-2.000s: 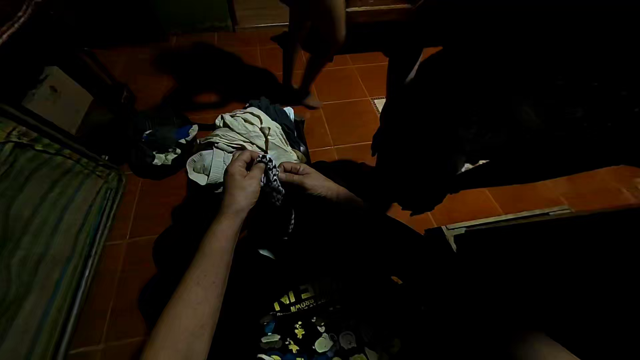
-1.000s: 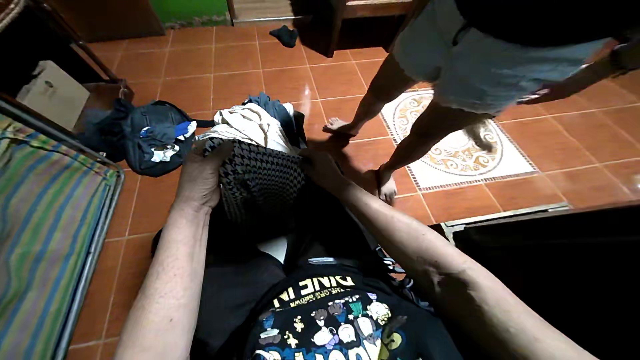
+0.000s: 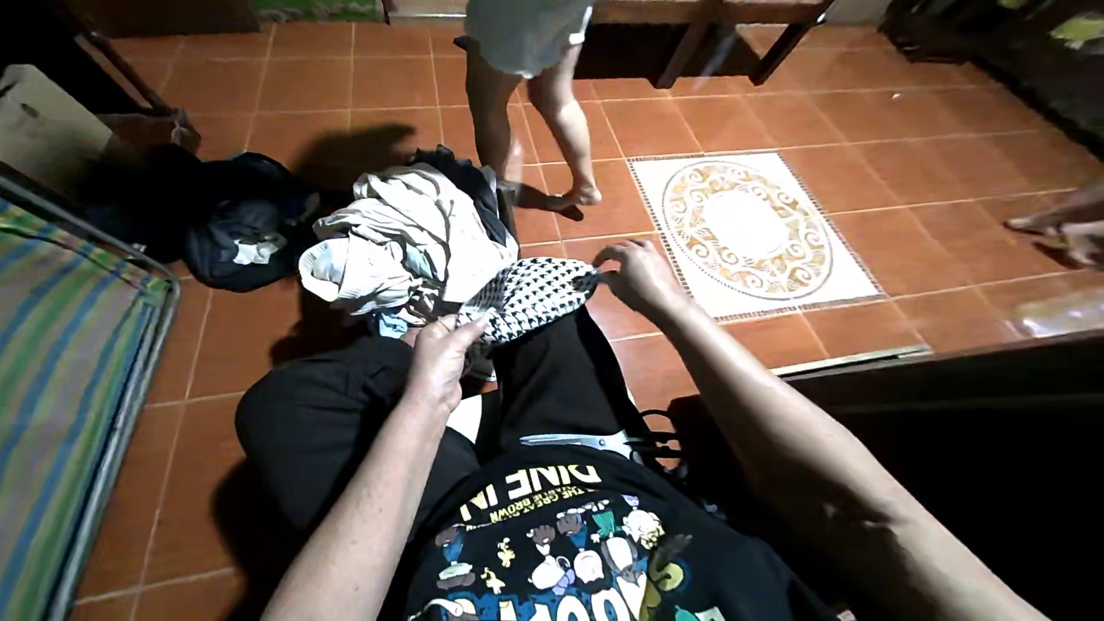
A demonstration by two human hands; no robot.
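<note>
A black-and-white houndstooth cloth [image 3: 539, 293] is stretched between my hands above my lap. My left hand [image 3: 444, 354] pinches its lower left end, thumb on top. The fingers of my right hand [image 3: 634, 276] grip its dark right end. Just beyond the cloth lies a heap of cream and white clothes [image 3: 414, 228], with dark garments at its back. A pair of scissors [image 3: 586, 442] with pale blades and dark handles rests on my lap, against my printed black shirt. Part of the heap is hidden behind the cloth and my left hand.
A person [image 3: 530, 95] in light shorts stands beyond the heap. Another person's foot [image 3: 1056, 224] shows at the right edge. A dark bag or bundle [image 3: 246, 233] is left of the heap, near a striped, metal-framed bed [image 3: 78, 345]. A wooden bench [image 3: 707, 13] stands at the back.
The houndstooth cloth, bunched two seconds ago and spread wide one second ago, is now a narrower strip. My hands are farther apart. The person in shorts has moved back and left.
</note>
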